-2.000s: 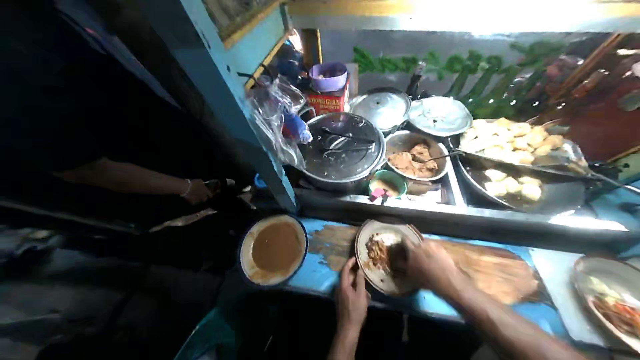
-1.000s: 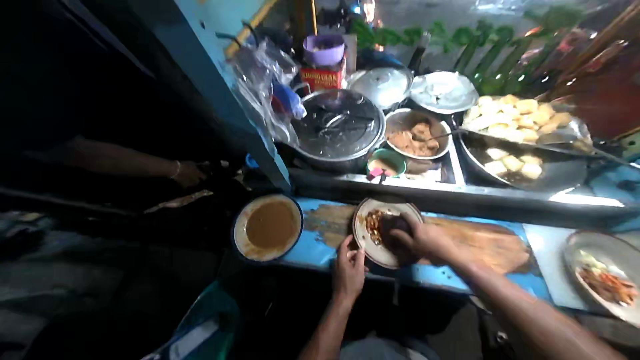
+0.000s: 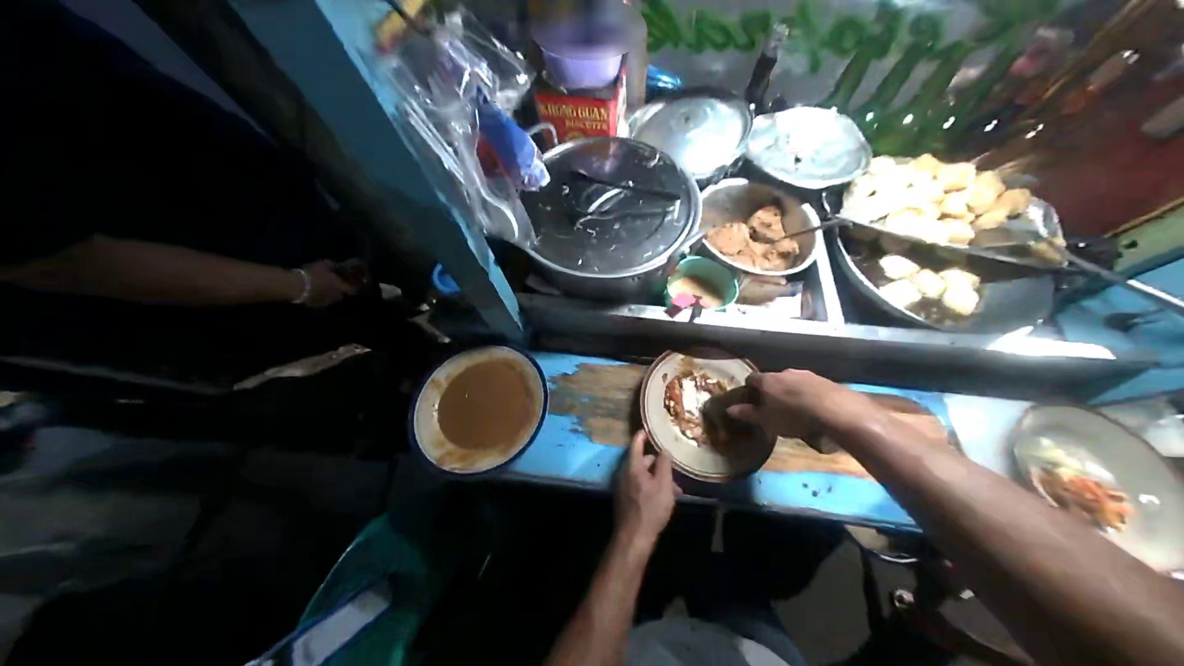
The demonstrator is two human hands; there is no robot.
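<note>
A cream plate with a brown rim [image 3: 664, 435] rests on the narrow blue wooden ledge, holding a chunky reddish-brown mixture [image 3: 686, 400] with something white on it. My left hand [image 3: 647, 486] touches the plate's lower left rim with its fingertips. Over the right half of the plate, my right hand [image 3: 782, 404] grips a dark, rounded tool, probably a pestle [image 3: 726, 416], its end down in the mixture. To the left stands an enamel bowl of brown sauce [image 3: 490, 404]. At the far right lies a plate with chopped red and pale pieces [image 3: 1091, 490].
Behind a metal edge stand a lidded pot [image 3: 610, 208], a bowl of browned food [image 3: 754, 236], a green cup [image 3: 703, 282] and a wok [image 3: 980, 296] with frying pieces beneath a tray of fried pieces [image 3: 943, 199]. A blue post [image 3: 416, 157] rises at left; another person's arm [image 3: 185, 273] lies beyond it.
My right hand and its tool have shifted slightly over the plate. My left hand, before higher along the left rim, now touches it lower down. White matter shows more plainly in the mixture.
</note>
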